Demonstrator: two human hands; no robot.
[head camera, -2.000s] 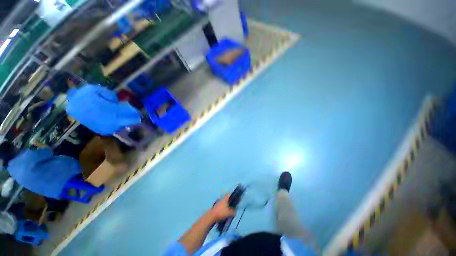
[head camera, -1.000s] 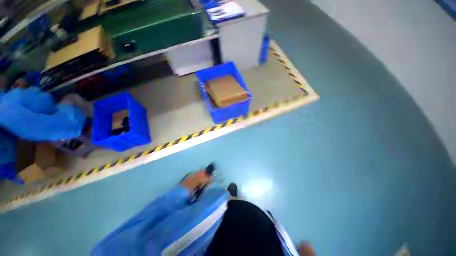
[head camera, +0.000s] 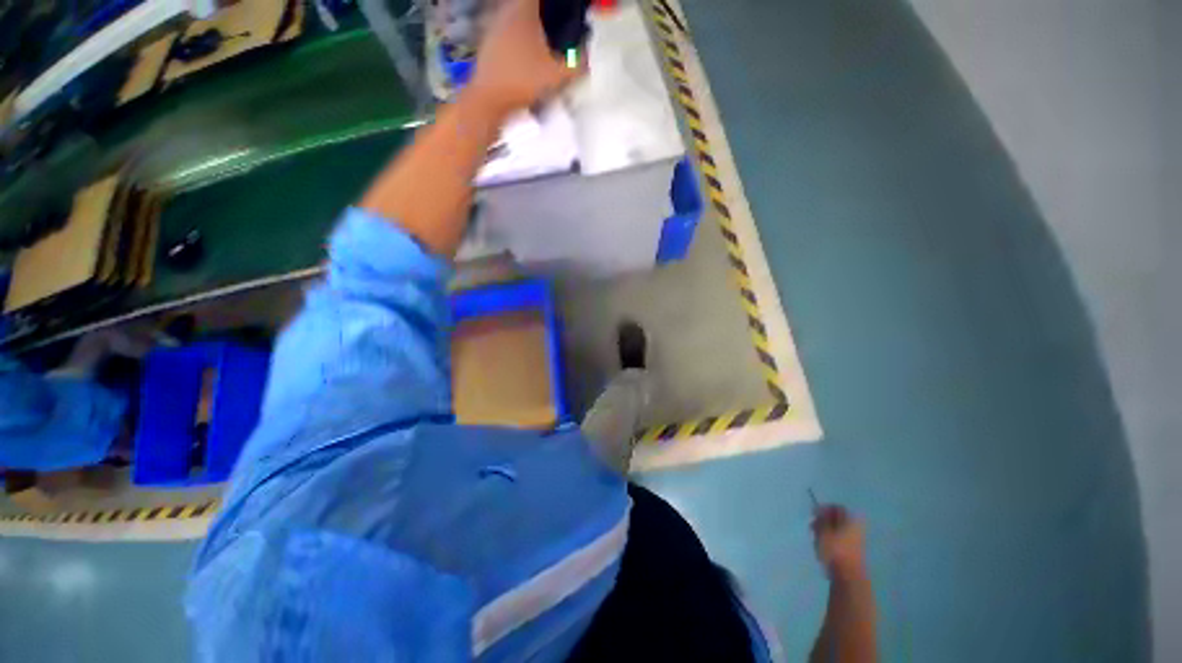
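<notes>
My left hand (head camera: 519, 58) is at the top of the picture, over the white-topped bench end (head camera: 635, 110). It is closed on a black object (head camera: 564, 26) that shows a small green light; the picture's edge cuts it off, so I cannot tell just what it is. My right hand (head camera: 839, 538) is low at the right over the floor, small and slightly blurred. A short thin dark pin (head camera: 814, 497) sticks out from its fingers.
A blue crate (head camera: 557, 350) with brown cardboard stands below the bench end, near my foot (head camera: 631, 345). Another blue crate (head camera: 233, 408) stands left, beside a person in blue (head camera: 52, 421). Stacked cardboard (head camera: 78, 253) lies on the green bench (head camera: 285, 194). Yellow-black tape (head camera: 739, 259) edges the area.
I have come up to the bench end. My left hand has moved from low over the floor to above the white top, still with a black thing. My right hand has come further into view.
</notes>
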